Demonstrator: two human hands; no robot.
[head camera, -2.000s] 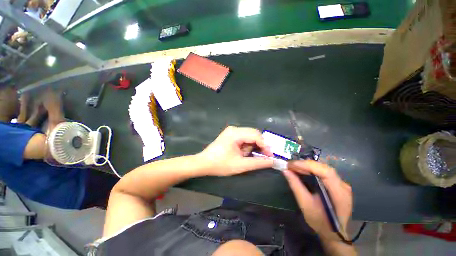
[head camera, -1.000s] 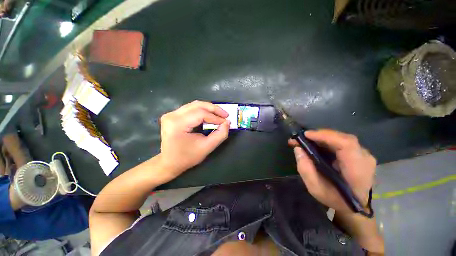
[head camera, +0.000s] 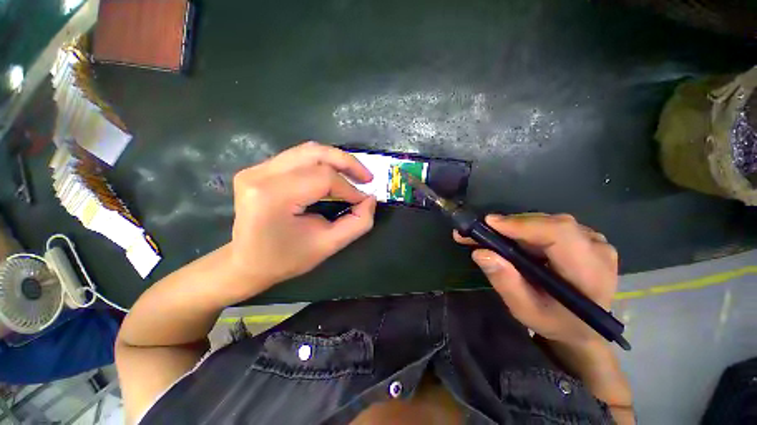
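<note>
A dark phone housing (head camera: 449, 179) lies flat on the dark mat, with a green circuit board (head camera: 412, 184) showing in its middle. A white display module (head camera: 379, 173) lies at the board's left side, its orange-yellow edge over the board. My left hand (head camera: 303, 212) pinches the module and housing at the left end with thumb and forefinger, covering part of them. My right hand (head camera: 544, 270) grips the black soldering iron (head camera: 531, 267) like a pen. The iron's tip is at the green board; whether it touches a pad cannot be told.
Fanned rows of white modules (head camera: 98, 207) stand at the left. A reddish-brown smartphone (head camera: 141, 33) lies at the upper left. A small white fan (head camera: 31, 287) is at the left edge, beside a person's blue clothing (head camera: 62, 349). A tan pot (head camera: 701, 137) with silvery scraps stands right.
The view has shifted. My right hand has brought the iron's tip left from beyond the housing onto the board area. My left hand still holds the module against the housing.
</note>
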